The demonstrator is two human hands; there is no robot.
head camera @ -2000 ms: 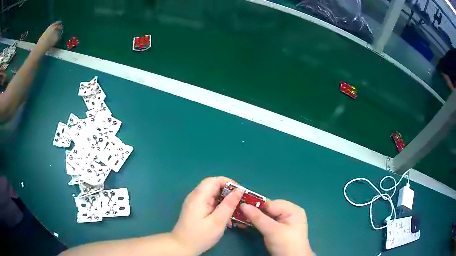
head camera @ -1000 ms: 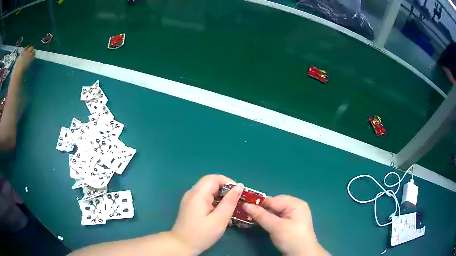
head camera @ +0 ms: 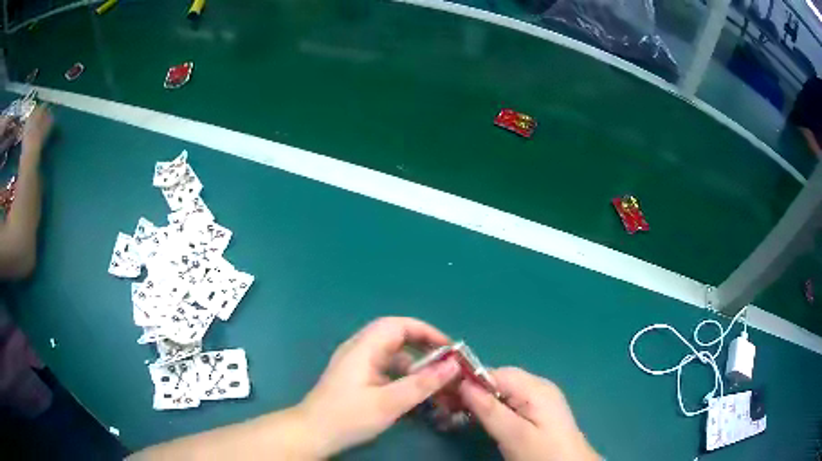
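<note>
My left hand (head camera: 383,374) and my right hand (head camera: 523,410) are together at the bottom centre, both holding a red circuit board with a white edge (head camera: 464,358). The board is tilted, with its white edge turned up, and is slightly blurred. My fingers and thumbs cover most of it, so how board and plate fit together cannot be seen. A loose pile of white plates (head camera: 185,279) with dark holes lies on the green bench at the left.
Beyond the white rail (head camera: 379,187), the green belt carries red boards (head camera: 516,122), (head camera: 630,214), (head camera: 178,75). A white cable (head camera: 662,369), white adapter (head camera: 740,357) and white box (head camera: 732,421) lie at right. Another person's arm (head camera: 22,203) is at left. A metal post (head camera: 780,239) stands right.
The board in my hands has tilted, so its red face shows less. The boards on the belt have moved left. The other person's hand at left has drawn back from the belt.
</note>
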